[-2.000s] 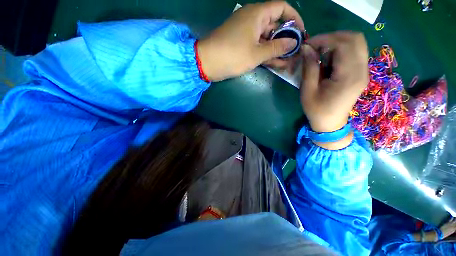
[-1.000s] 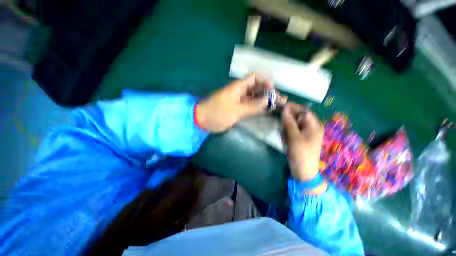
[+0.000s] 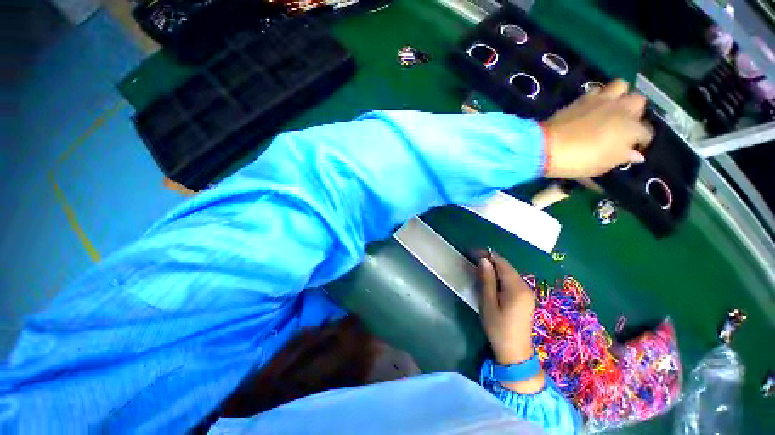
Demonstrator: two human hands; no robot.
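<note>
My left hand (image 3: 597, 132) is stretched out over the black compartment tray (image 3: 580, 106), palm down. Its fingers bend over a pocket, and what lies under them is hidden. Silver-ringed round units (image 3: 524, 85) sit in several pockets of this tray. My right hand (image 3: 508, 307) is beside the tangled heap of coloured bands (image 3: 571, 336), thumb and index finger close together. A tiny dark tip shows at its fingertips, too small to name. A pale strip (image 3: 439, 261) lies to the left of my right hand.
A white strip (image 3: 518, 221) lies below the tray. A second black tray (image 3: 246, 98) is at left. A bag of bands (image 3: 650, 370), a clear plastic bag (image 3: 712, 392) and small shiny pieces (image 3: 605, 211) are at right.
My left hand has moved from beside my right hand, where it held the round unit, up and right to the black tray. My right hand stays by the heap. The view has shifted.
</note>
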